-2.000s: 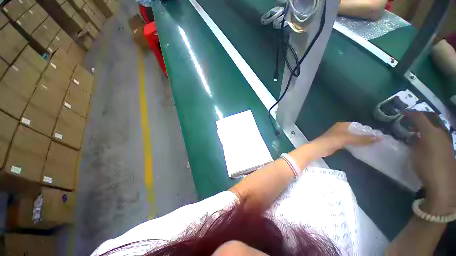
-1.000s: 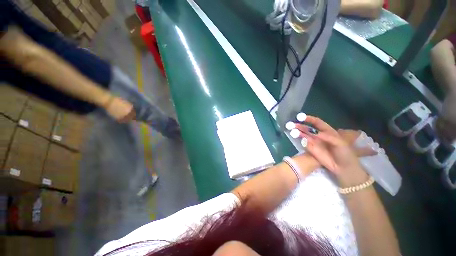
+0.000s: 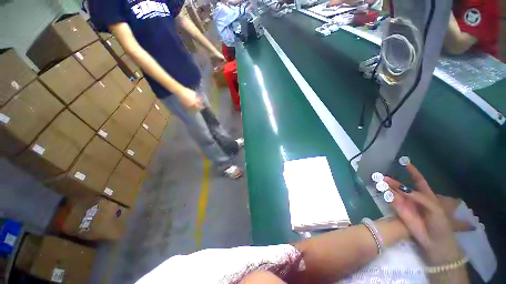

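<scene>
My right hand (image 3: 424, 213) is raised over my left forearm, palm up, fingers apart. Several round white adhesive dots (image 3: 381, 187) sit on its fingertips. My left hand (image 3: 456, 213) lies behind it at the right, partly hidden, and holds a translucent backing sheet (image 3: 481, 249) that hangs down near the frame's lower right corner. A neat stack of small white sheets (image 3: 315, 194) lies on the glossy green worktop (image 3: 266, 183), left of the grey post.
The grey metal post (image 3: 400, 116) stands just beyond my hands, with a coiled cable (image 3: 398, 51) and a black cord on it. A pale rail (image 3: 319, 102) divides the worktop from the belt. A person (image 3: 166, 61) stands in the aisle beside stacked cartons (image 3: 72, 133). A co-worker's arm shows opposite.
My right hand has come from the plastic units to over my left forearm, with dots on its fingertips. The view has swung up and left; the units are out of frame. A person has entered the aisle.
</scene>
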